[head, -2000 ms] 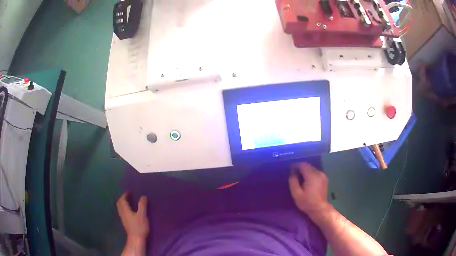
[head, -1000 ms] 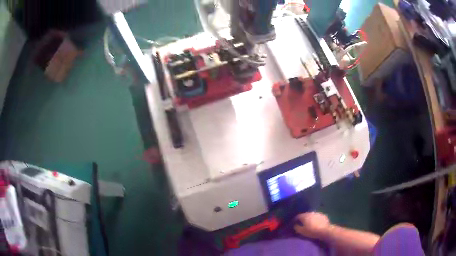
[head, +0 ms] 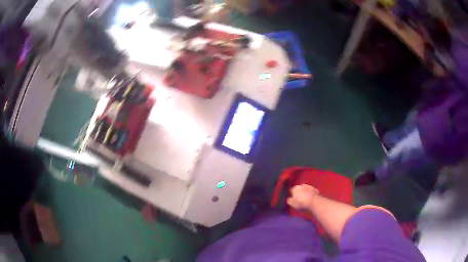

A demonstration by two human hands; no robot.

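The picture is blurred. A red stool (head: 333, 182) stands in front of me at the lower right. My right hand (head: 303, 198) is on its near left part, fingers curled and seeming to grip it; the fingertips are hidden. My left hand is out of the picture. The white machine (head: 172, 128) stands to the left of the stool, turned at a slant. Its touch screen (head: 243, 128) is lit white and blue. A green-lit button (head: 220, 184) and a plain button (head: 215, 198) are below the screen.
Two red fixtures (head: 197, 71) (head: 134, 120) are on the machine bed. A red emergency stop (head: 272, 64) is near a blue crate (head: 290, 46) with a wooden handle. A person in purple (head: 444, 120) is at the right edge. A carton (head: 46, 223) is at lower left.
The view has swung, so the machine now lies at the left, turned. More of the red stool shows, with my right hand on it. My left hand, seen two seconds ago, is out of the picture.
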